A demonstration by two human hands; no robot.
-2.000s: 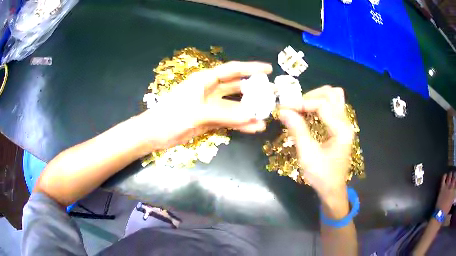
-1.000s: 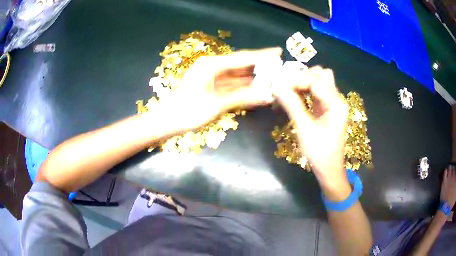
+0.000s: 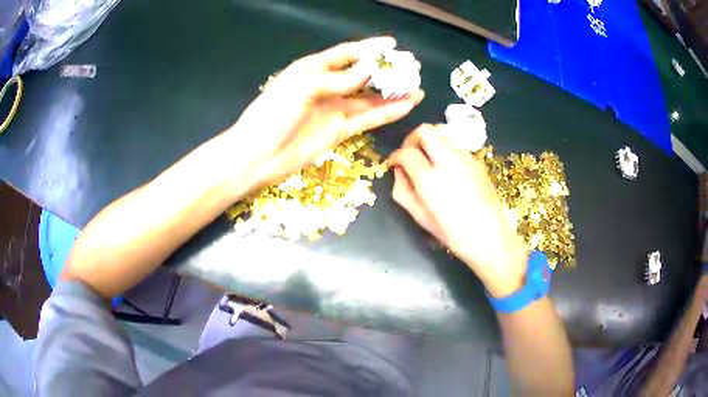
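My left hand [image 3: 310, 101] holds a white plastic housing [image 3: 397, 75] between thumb and fingers, raised over the bench; a bit of gold shows in it. My right hand [image 3: 454, 194], with a blue wristband [image 3: 532, 287], is at the right edge of the left gold terminal pile [image 3: 318, 198]; its fingertips are close together near a small gold piece, and I cannot tell if they grip it. The right gold terminal pile [image 3: 543, 198] lies partly under my right hand. Two white waiting housings, one upper [image 3: 472, 84] and one lower [image 3: 466, 126], lie just beyond my right hand.
The bench top [image 3: 155, 85] is dark green. A blue sheet [image 3: 582, 74] lies upper right with white pieces at its top. Two white housings [image 3: 627, 162] [image 3: 654, 267] sit at the right, near another person's arm [image 3: 675, 349]. A clear plastic bag [image 3: 58, 31] is upper left.
My hands have moved apart. My left hand has lifted the housing up and left. My right hand has moved left and down to the left pile. The lower waiting housing is more exposed.
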